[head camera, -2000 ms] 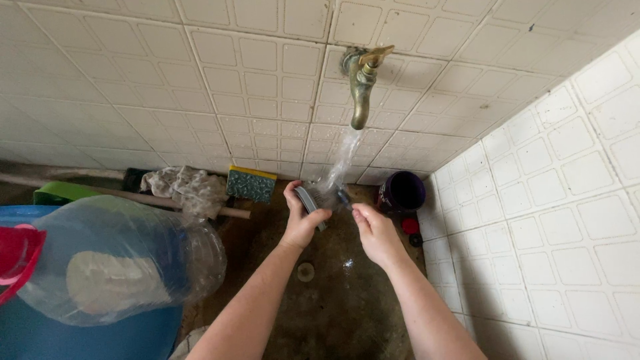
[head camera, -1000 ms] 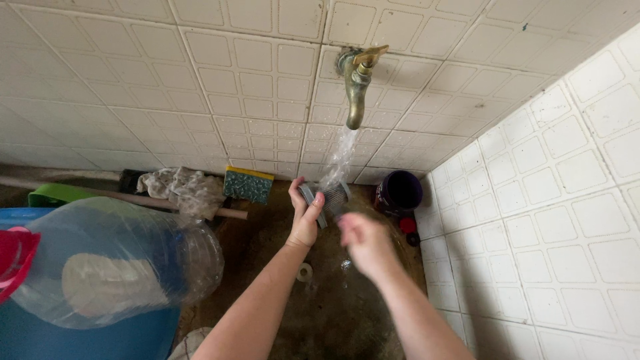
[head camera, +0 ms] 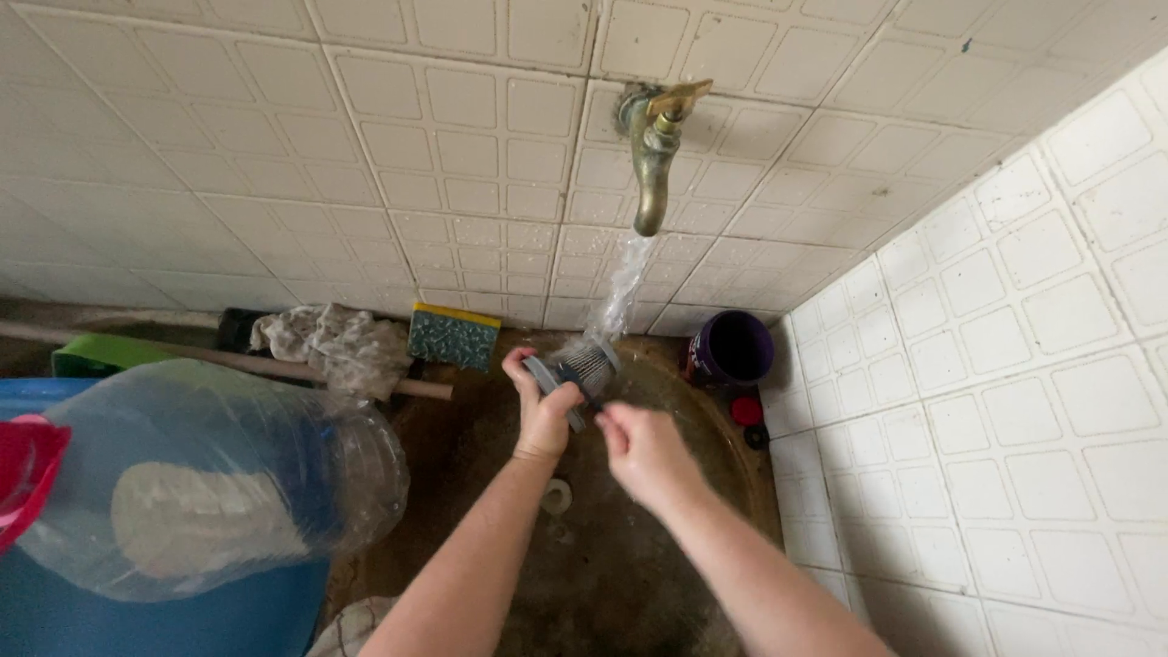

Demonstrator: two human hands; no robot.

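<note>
My left hand (head camera: 545, 406) grips the grey rim of a pleated cylindrical filter (head camera: 593, 365), tilted beneath the tap. Water pours from a brass wall tap (head camera: 652, 164) onto the pleats and splashes around them. In my right hand (head camera: 643, 447) is the end of a thin dark tool (head camera: 589, 397), perhaps a small brush; its far end lies against the filter beside my left thumb. Both hands are above the brown, wet basin (head camera: 630, 566). A white ring (head camera: 557, 496) lies on the basin floor.
A purple cup (head camera: 730, 349), a red cap (head camera: 745, 411) and a small black ring stand by the right wall. Along the back are a sponge (head camera: 453, 336), a crumpled cloth (head camera: 338, 347) and a stick (head camera: 424, 390). Left, a large clear plastic bottle (head camera: 210, 474) rests over a blue tub (head camera: 164, 611).
My right hand, blurred and slightly apart from the filter a second ago, is closer to it now. My left hand keeps its hold while the water runs throughout.
</note>
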